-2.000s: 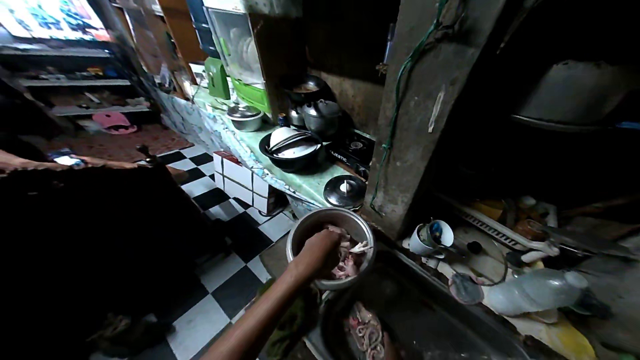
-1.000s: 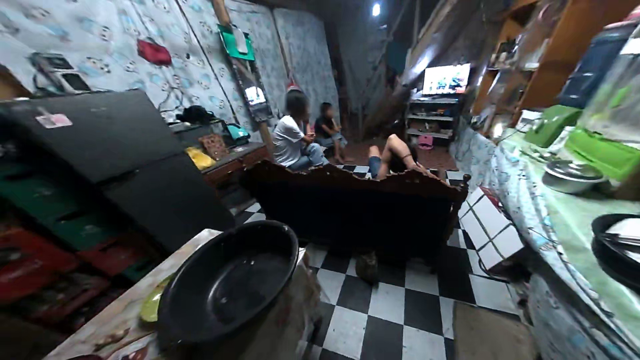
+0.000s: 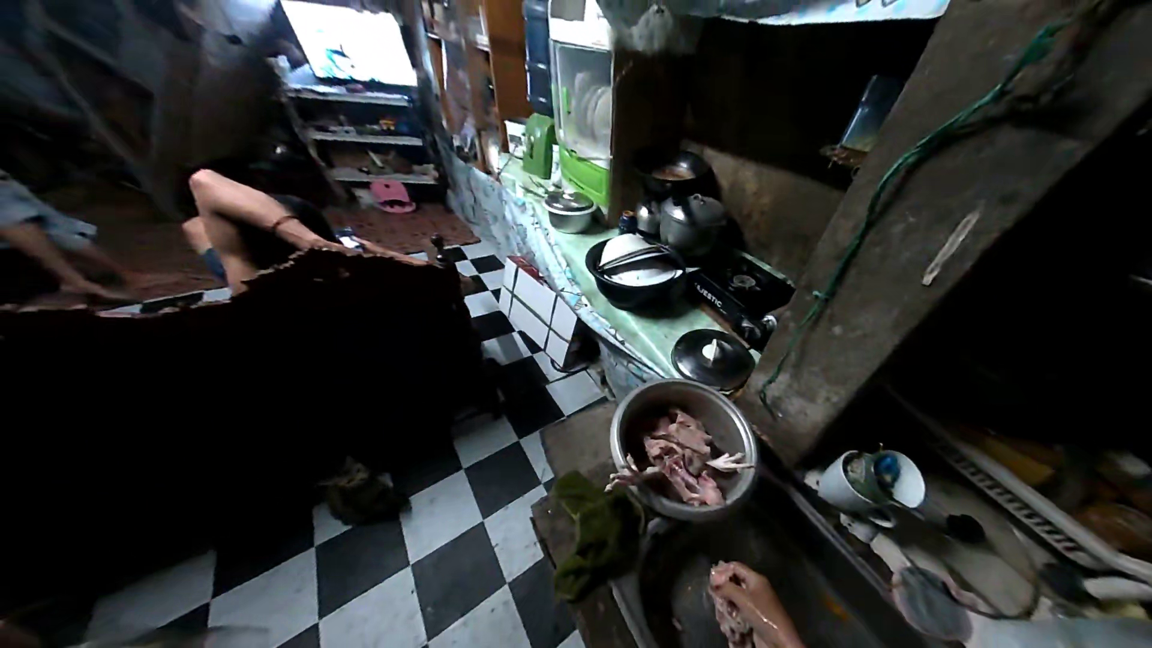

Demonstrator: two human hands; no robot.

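At the bottom edge, my right hand [image 3: 754, 601] is closed around pale, wet meat or innards [image 3: 733, 626] over a dark sink basin [image 3: 810, 576]. Just above it, a round metal pot [image 3: 621, 441] holds pieces of raw poultry [image 3: 684, 450], with feet or thin limb ends reaching its rim. A dark green cloth [image 3: 594, 535] lies left of the pot. My left hand does not show.
Behind the pot are a black lid [image 3: 712, 358], a portable gas stove [image 3: 742, 292] and a black basin with dishes [image 3: 633, 274]. A white mug [image 3: 841, 486] stands right of the sink, beside a concrete post [image 3: 909, 216]. A person's bent leg [image 3: 238, 211] shows beyond the dark seat back [image 3: 234, 432].
Two seconds ago an arm reached into the metal pot; now no hand is in it. The view swung left to the room and back to the sink.
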